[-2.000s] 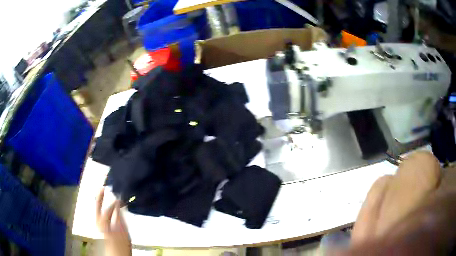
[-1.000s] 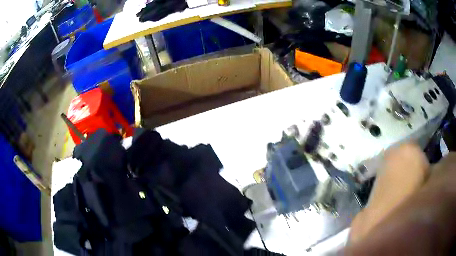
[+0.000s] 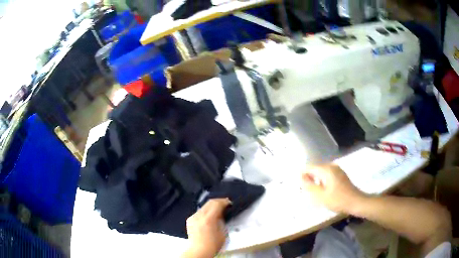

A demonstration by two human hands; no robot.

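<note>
A loose heap of black cloth pieces (image 3: pixel 146 166) lies on the white table left of the sewing machine, with a few small pale specks on it. My left hand (image 3: pixel 207 227) is at the heap's front right edge, its fingers on a black cloth piece (image 3: pixel 239 195) that they grip. My right hand (image 3: pixel 322 185) is above the table in front of the needle area, fingers curled; it is blurred and no cloth shows in it. The white sewing machine (image 3: pixel 337 63) stands at the right, its needle area (image 3: pixel 266 138) bright and blurred.
A black smartphone (image 3: pixel 339 121) lies on the machine bed. Red-handled snips (image 3: pixel 391 147) lie right of it, near printed scale marks. A navy scrap (image 3: pixel 429 117) hangs at the machine's right end. Behind the table are a cardboard carton (image 3: pixel 194 70), a red stool (image 3: pixel 136 88) and blue bins (image 3: pixel 37 164).
The view has swung back down from the carton. My left hand now grips a piece at the heap's front right. My right hand has moved left from the picture's right side towards the needle area.
</note>
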